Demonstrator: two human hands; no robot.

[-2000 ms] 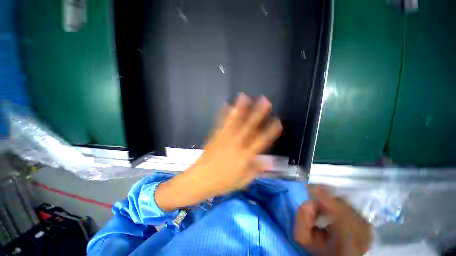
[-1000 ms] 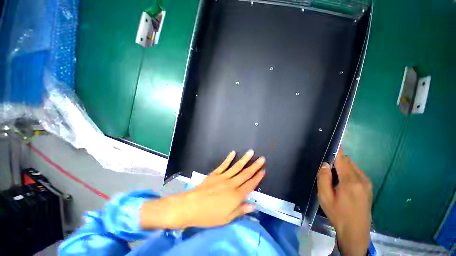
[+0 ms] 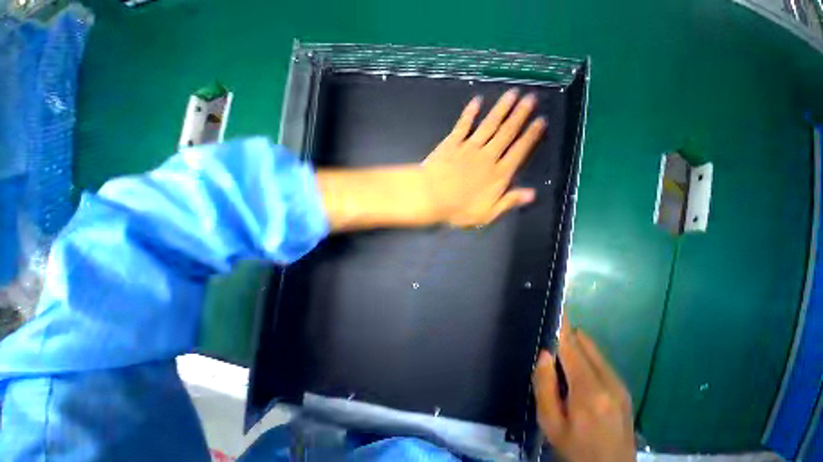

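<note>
The chassis tray lies on the bench, its vented end panel at the far end and its front flange near my body. The black insulating sheet covers its floor, with tiny bright dots showing. My left hand lies spread, palm down, on the sheet towards the far right. My right hand grips the right side wall near its front end, thumb inside and fingers outside.
One metal bracket stands left of the tray, partly behind my sleeve, and another stands to the right. Bubble wrap lies at the left edge. The green bench top surrounds the tray. A blue strip runs along the right edge.
My left hand has moved from the front of the sheet to its far part. My right hand remains at the right wall. The view has shifted, and the tray appears straighter and its vented end shows more.
</note>
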